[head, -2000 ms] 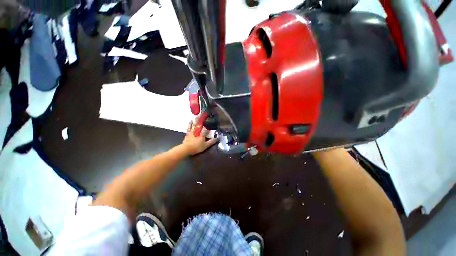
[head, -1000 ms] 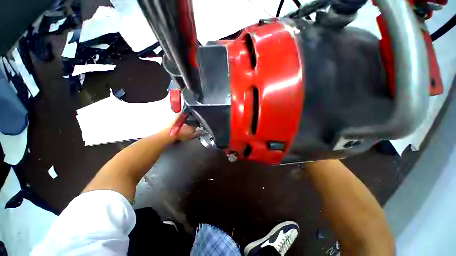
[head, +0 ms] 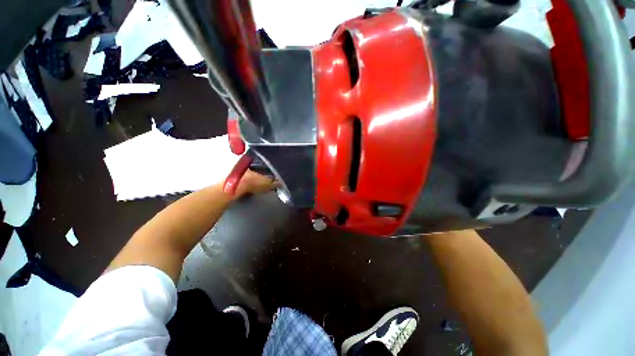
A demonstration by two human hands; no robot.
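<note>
The cloth cutting machine, with a red and black motor body (head: 376, 125), fills the middle and right. Its thick grey handle (head: 609, 104) curves at the right edge. My left hand (head: 256, 182) is at the machine's front, below a red-tipped lever (head: 239, 174); its fingers are mostly hidden behind the machine, so its grip cannot be told. My right forearm shows below the motor, but the right hand is hidden behind it. A white-topped cut piece (head: 170, 163) lies on the dark table left of the machine.
White and navy offcuts (head: 129, 90) lie scattered at the upper left. More white-topped pieces (head: 14, 268) lie along the left edge. White marker paper (head: 306, 21) shows behind the machine. A pale wall (head: 592, 278) runs along the right. My shoes show below.
Over the last two seconds the view has shifted; the cut piece and left hand appear further left. In the last second the motor and handle appear slightly larger, the handle further right.
</note>
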